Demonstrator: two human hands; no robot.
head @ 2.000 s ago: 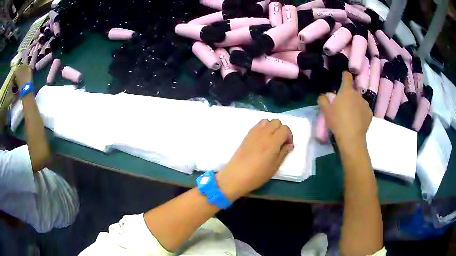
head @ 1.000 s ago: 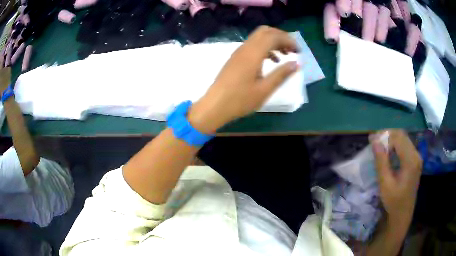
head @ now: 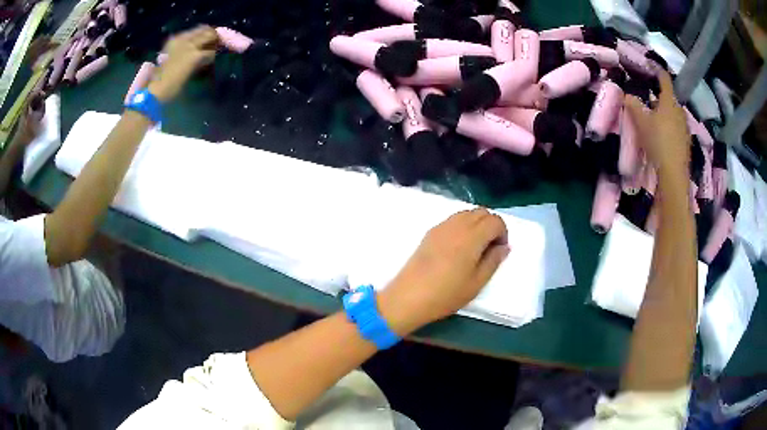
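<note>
A long overlapping row of thin white bags (head: 277,201) lies along the near part of the table. My left hand (head: 458,256), with a blue wristband, rests on its right end with curled fingers; whether it grips a bag is hidden. A translucent bluish bag (head: 558,245) sticks out at that end. My right hand (head: 666,130) reaches over the right side of the heap of pink-and-black items (head: 496,126), thumb and forefinger apart; whether it holds one is unclear. A white bag stack (head: 621,267) lies partly behind my right forearm.
A neighbour's hand (head: 178,63) with a blue wristband reaches over the bags at the left. A dark mass of black pieces (head: 277,101) lies beyond the row. More pink items (head: 91,69) are at the far left. Loose white sheets (head: 730,306) and grey uprights (head: 702,50) stand at the right.
My right hand has gone from below the table edge, where it held a filmy packet, up to the heap. My left hand has settled on the bags. The neighbour's hand has reached across the table.
</note>
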